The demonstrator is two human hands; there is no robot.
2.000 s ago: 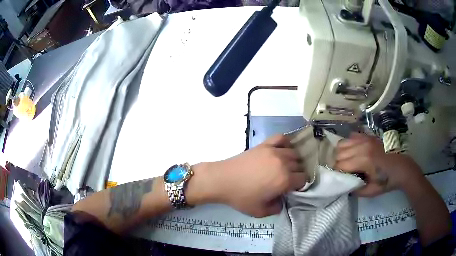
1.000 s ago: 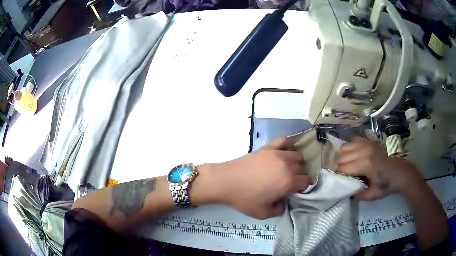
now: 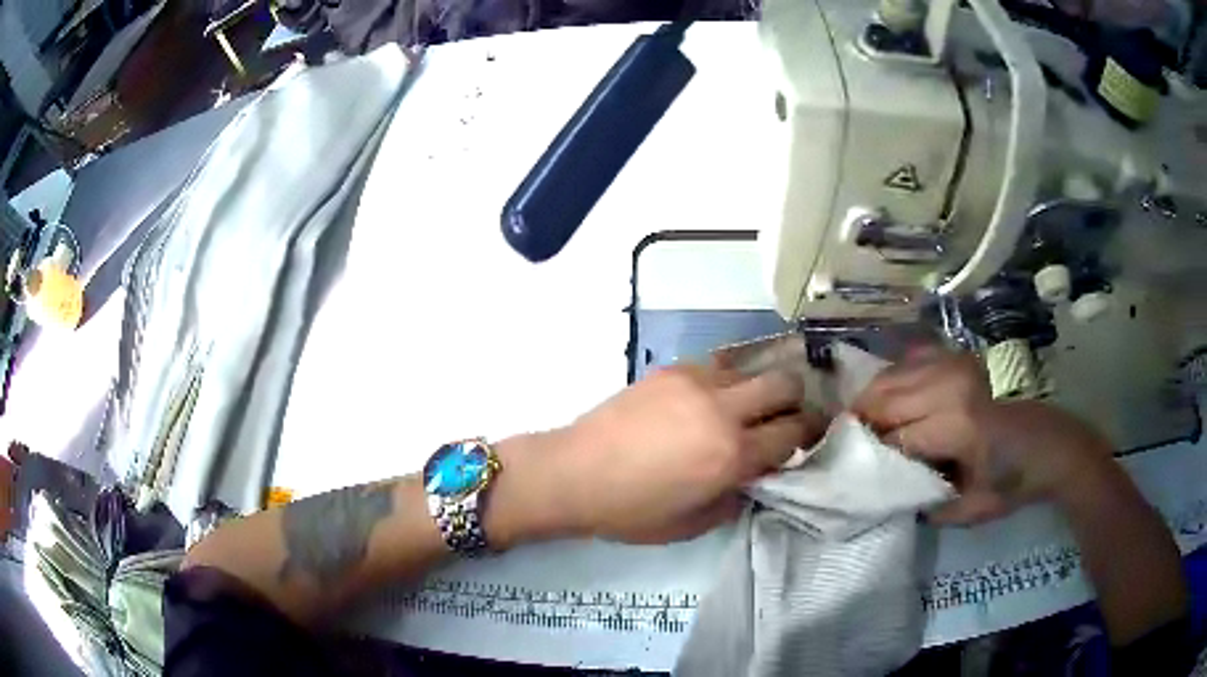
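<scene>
A pale grey-beige cloth workpiece (image 3: 834, 556) runs from under the sewing machine's head (image 3: 874, 172) down over the table's front edge. My left hand (image 3: 682, 450), with a watch on its wrist, grips the cloth left of the presser foot (image 3: 818, 352). My right hand (image 3: 933, 423) grips it on the right, fingers bent and slightly blurred. The cloth is bunched between the two hands. The needles are too small to make out.
Stacked cut panels (image 3: 245, 265) lie at the left of the white table. A dark-blue paddle shape (image 3: 596, 146) hangs above it. Folded grey-green bundles (image 3: 99, 582) are at the lower left. A printed ruler (image 3: 556, 606) follows the front edge. An orange item (image 3: 56, 294) is far left.
The view has shifted, so the machine and table sit further left. My left fingers have closed in nearer my right hand, and the cloth between them is more bunched.
</scene>
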